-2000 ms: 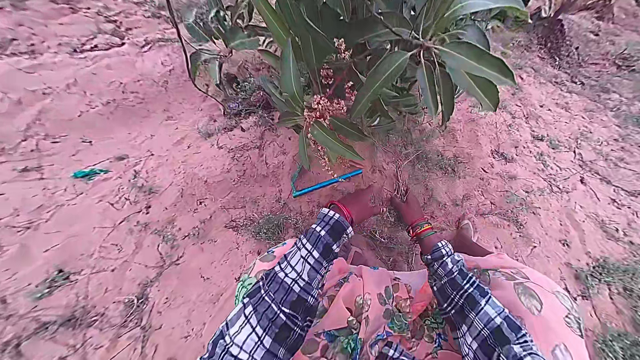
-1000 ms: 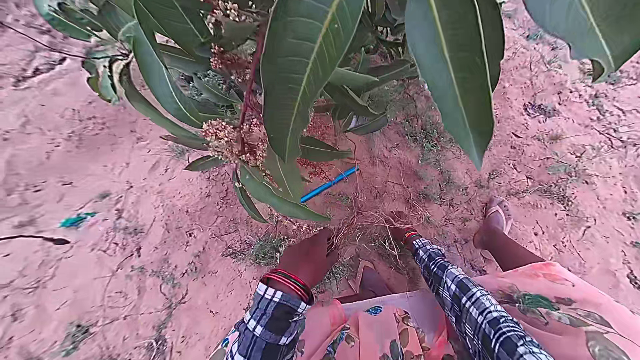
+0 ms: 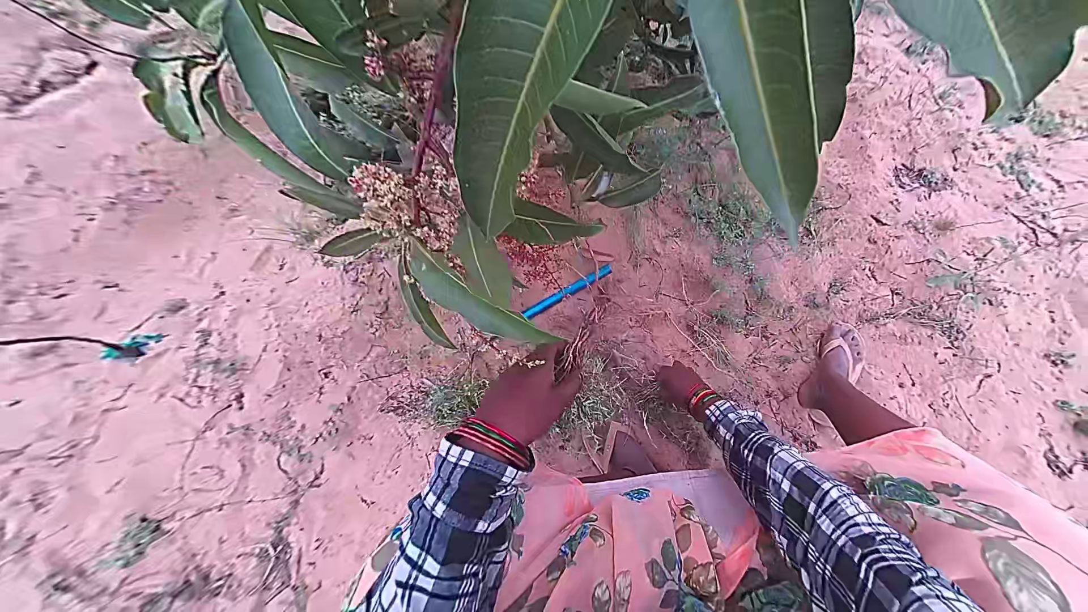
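My left hand (image 3: 529,395), with bangles at its wrist, is closed around a small bunch of dry grass or thin stems (image 3: 576,344) below the plant's leaves. To its right, my right hand (image 3: 680,384) is low at the ground beside dry grass; its fingers are bent, and whether it holds anything cannot be told. A blue rod-like tool part (image 3: 568,291) lies on the soil just beyond my left hand, one end hidden by a leaf. Low green weeds (image 3: 599,395) grow between the hands.
Broad leaves (image 3: 527,102) and flower clusters (image 3: 408,200) of a mango-like plant hang over the work spot. My sandalled foot (image 3: 840,353) stands at the right, another (image 3: 629,455) near the hands. A green scrap (image 3: 132,346) lies left.
The view has moved much closer to the leaves. My hands, near each other two seconds ago, are now farther apart. The left hand now has dry stems in it.
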